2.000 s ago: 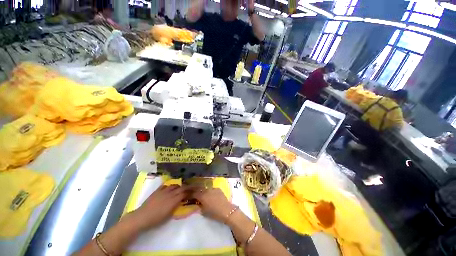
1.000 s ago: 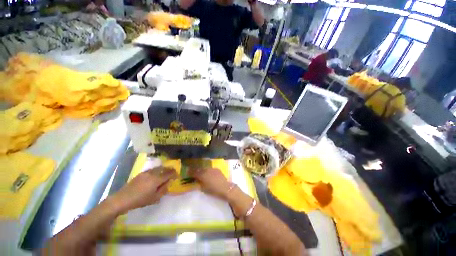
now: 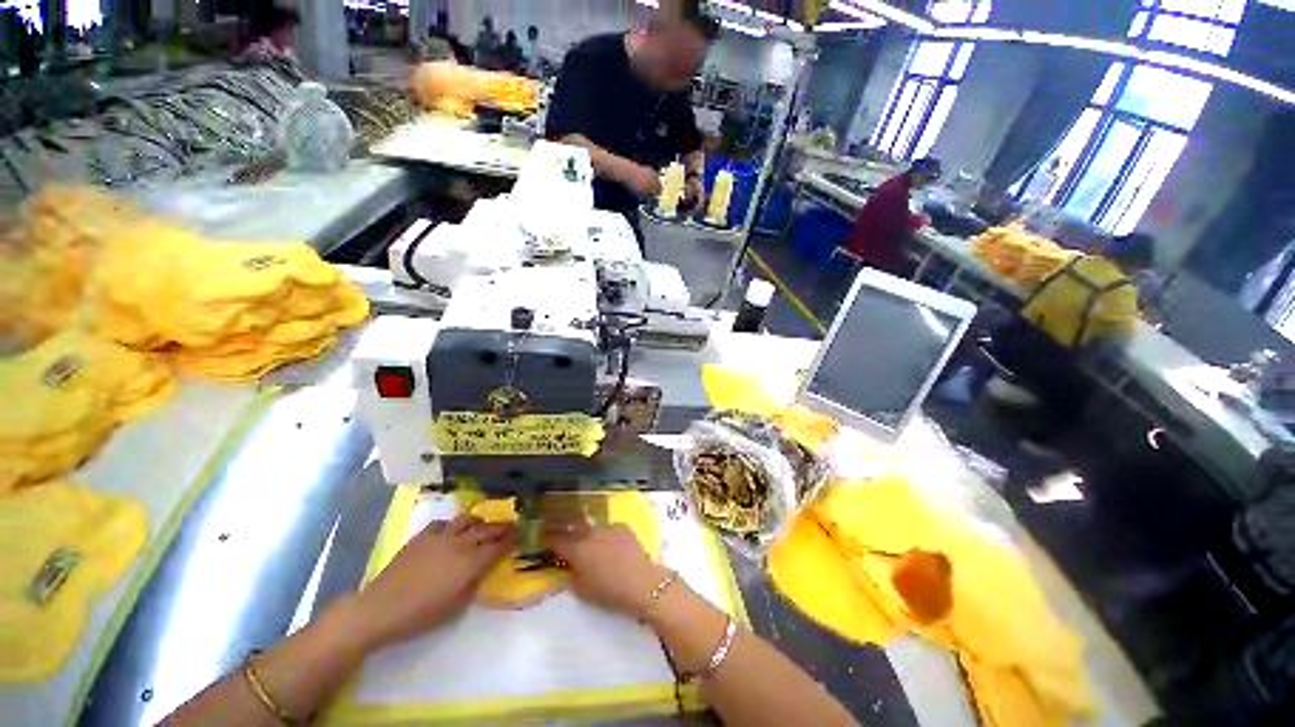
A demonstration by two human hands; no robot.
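Observation:
A yellow fabric panel (image 3: 514, 585) lies on the white template (image 3: 540, 660) under the dark grey head of the sewing machine (image 3: 514, 381). My left hand (image 3: 443, 568) rests flat on the panel's left part with nothing seen in it. My right hand (image 3: 604, 565) is on the panel's right part; small dark snips (image 3: 540, 561) show at its fingertips near the panel's middle. The clamp foot (image 3: 531, 523) stands between my hands. Whether a label lies there cannot be told.
Finished yellow panels (image 3: 213, 291) lie piled at left. Right of the head are a bag of labels (image 3: 731, 480), loose yellow pieces (image 3: 852, 561) and a screen (image 3: 883, 355). A person (image 3: 625, 114) stands behind the machine by thread cones (image 3: 670, 189).
My left hand has gone from loosely curled at the panel's left edge to flat on it. The snips' blades show more clearly. The person behind has bent toward the thread cones.

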